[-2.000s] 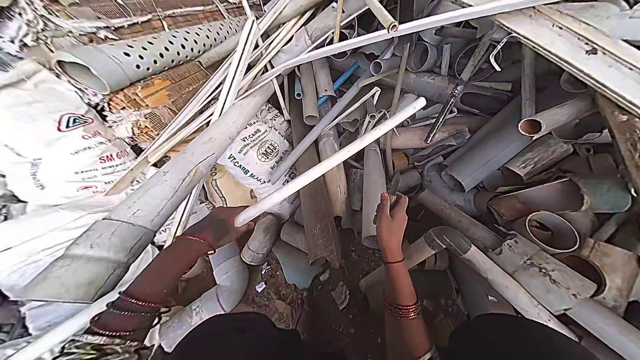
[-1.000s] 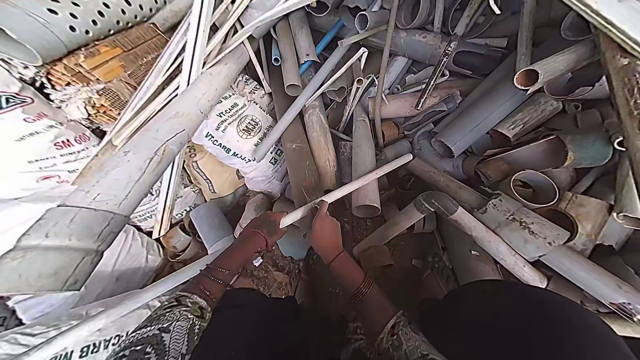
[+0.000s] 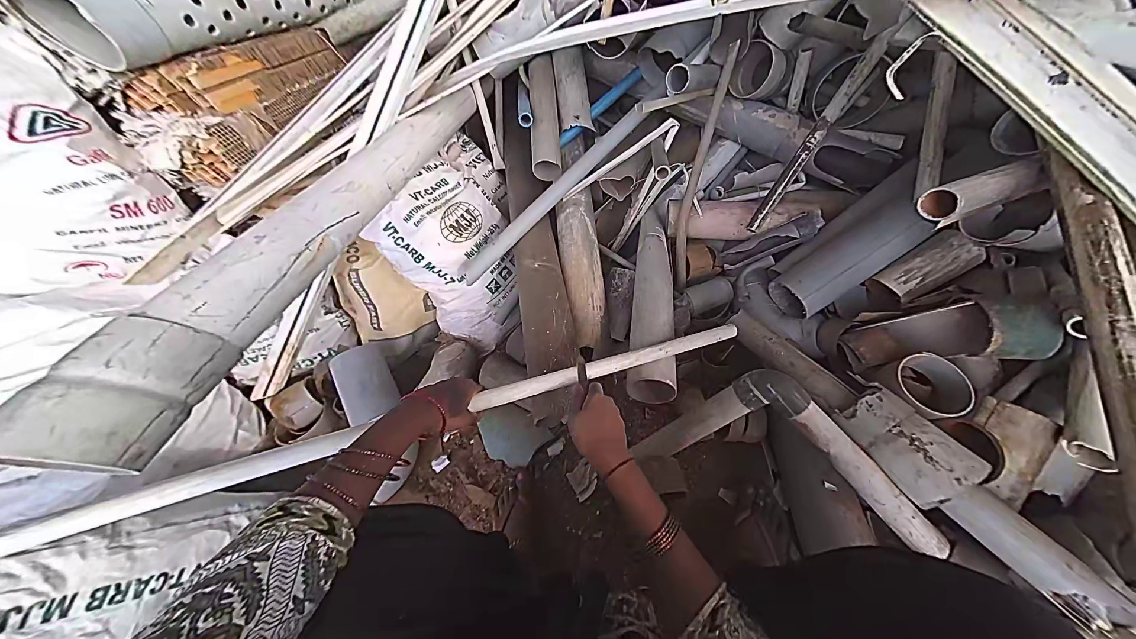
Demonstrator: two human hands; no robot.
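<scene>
A long, thin white plastic pipe (image 3: 652, 351) runs from the lower left up to the middle of the view. My left hand (image 3: 451, 404) is closed around it left of centre. To the right, my right hand (image 3: 596, 430) is shut on a small dark tool (image 3: 582, 371), whose narrow upper part stands up against the pipe; it may be a blade, but its kind is hard to tell. Below both hands lie broken bits on dark ground.
Scrap pipes, among them a grey pipe (image 3: 652, 328) and an elbow pipe (image 3: 761, 388), fill the middle and right. A thick grey pipe (image 3: 257, 275) slants across the left beside printed white sacks (image 3: 435, 231). A wooden beam (image 3: 1096, 293) edges the right side.
Two seconds ago my right hand was raised apart from the white pipe; now it is at the pipe with the dark tool. The pipe's far end has come down lower.
</scene>
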